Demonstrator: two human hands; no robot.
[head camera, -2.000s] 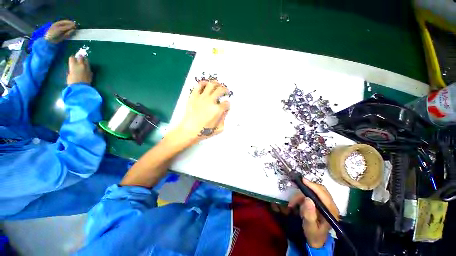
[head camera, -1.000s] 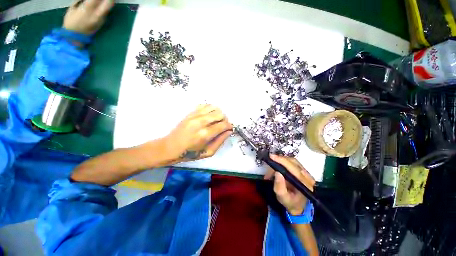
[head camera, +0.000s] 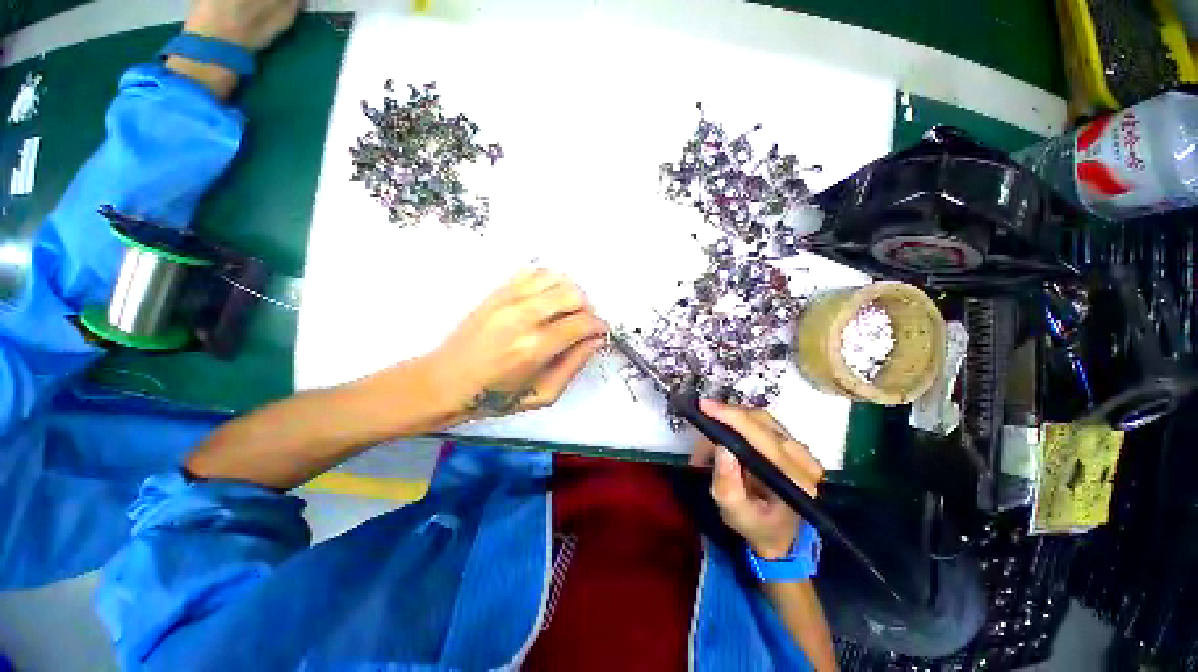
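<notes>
My right hand (head camera: 762, 479) holds the black soldering iron (head camera: 738, 449), its thin metal tip pointing up and left to my left fingertips. My left hand (head camera: 526, 344) has thumb and fingers pinched together at the iron's tip, around something too small to make out, most likely a small component. A pile of dark and silvery components (head camera: 736, 302) lies beside and beyond the tip. A second, greener pile (head camera: 421, 158) lies at the far left of the white work sheet (head camera: 578, 158).
A solder wire spool (head camera: 147, 292) stands left of the sheet. A tan tape roll (head camera: 907, 344), a black housing (head camera: 926, 210), a yellow sponge (head camera: 1077, 475) and a plastic bottle (head camera: 1140, 155) are at right. Another person's blue sleeve (head camera: 164, 158) is at upper left.
Since two seconds ago my left hand has left the greener pile and come to the iron's tip. The view has shifted. In the last second both hands have barely moved.
</notes>
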